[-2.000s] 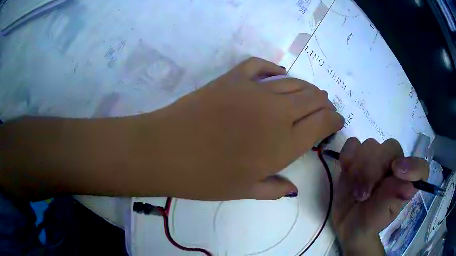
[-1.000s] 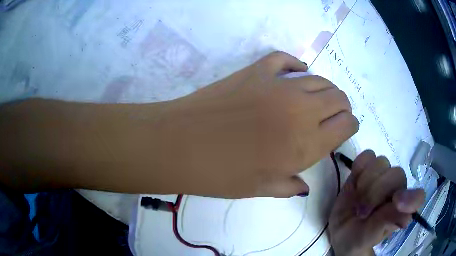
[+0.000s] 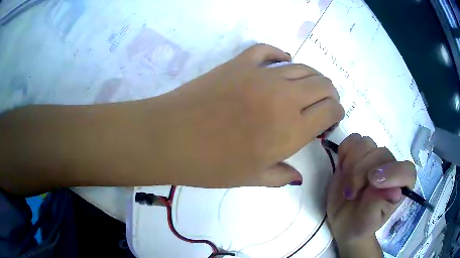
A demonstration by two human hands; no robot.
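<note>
The white housing (image 3: 260, 216) lies on the bench, partly hidden by my left hand and forearm. The red-and-black wire (image 3: 174, 227) curves around its inside. A black connector (image 3: 146, 198) sits at the housing's near left side. My left hand (image 3: 272, 113) lies across the far part of the housing, fingers curled at its far right edge; what they hold is hidden. My right hand (image 3: 370, 184) grips a slim black tool (image 3: 416, 197), whose tip (image 3: 330, 145) touches or nearly touches the wire beside my left fingertips.
The bench has stained, printed sheets (image 3: 146, 50). A dark green conveyor belt (image 3: 403, 45) runs along the right. A grey post or block (image 3: 446, 146) and picture sheets (image 3: 403, 227) are at the lower right. Part of a white item (image 3: 25, 7) shows at the top left.
The view shifts slightly between frames. Both hands stay at the housing's right side, and the tool in my right hand changes its tilt a little. A short dark wire end now shows at the bottom.
</note>
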